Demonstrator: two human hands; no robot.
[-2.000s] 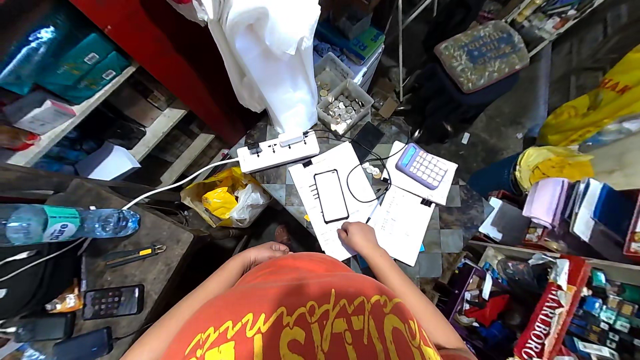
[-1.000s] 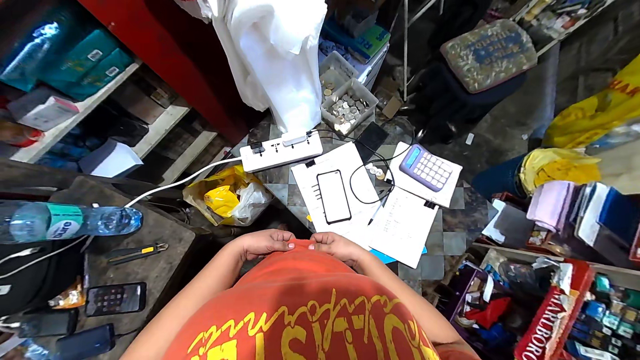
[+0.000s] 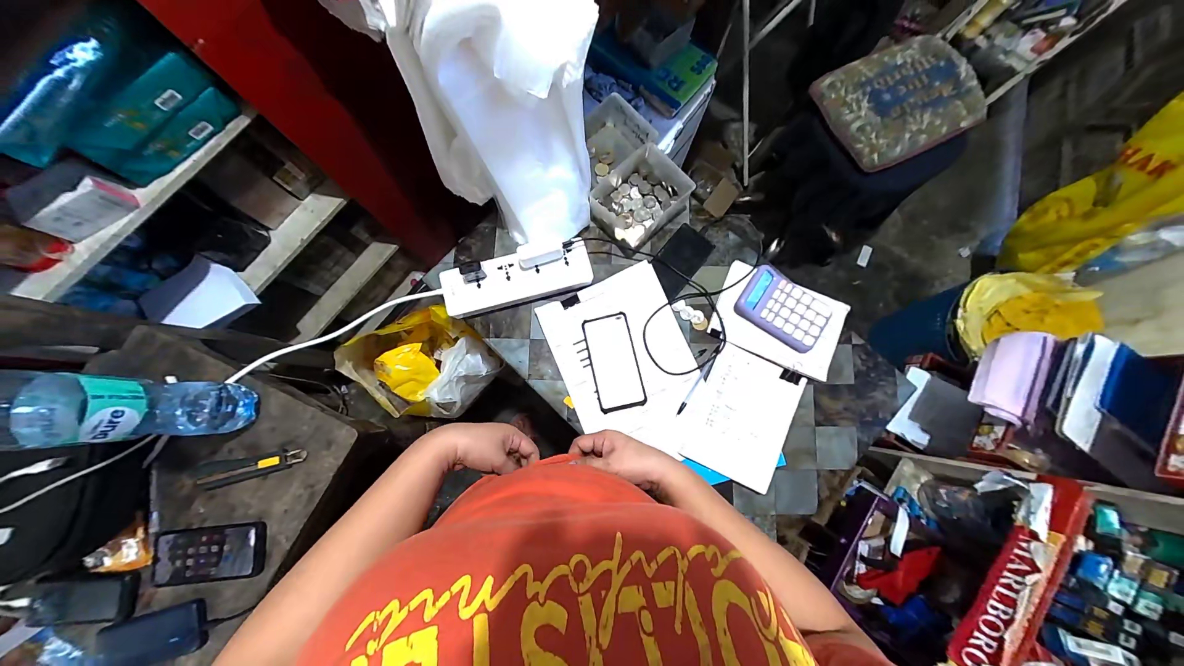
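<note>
My left hand (image 3: pixel 490 449) and my right hand (image 3: pixel 622 455) pinch the lower hem of the red T-shirt (image 3: pixel 573 555), a small gap between them. Just beyond the right hand lie handwritten papers (image 3: pixel 749 416) with black clips and a pen (image 3: pixel 694 390). A phone with a white screen (image 3: pixel 613 363) rests on the left sheet. On the right-hand sheet sits a purple calculator (image 3: pixel 786 308). A black cable (image 3: pixel 647 342) loops across the papers. Behind them are a white power strip (image 3: pixel 516 282) and plastic tubs of coins (image 3: pixel 643 196).
At left, a wooden surface (image 3: pixel 314 453) holds a plastic water bottle (image 3: pixel 120 409), a utility knife (image 3: pixel 250 469) and several phones. A bag of plastic bags (image 3: pixel 421 365) stands beside it. A cushioned stool (image 3: pixel 902 102) is at the back right; crowded boxes (image 3: pixel 1017 573) fill the lower right.
My right hand has moved from the edge of the papers to the shirt hem. My left hand, near the shirt's left side two seconds ago, has moved in toward the hem's middle.
</note>
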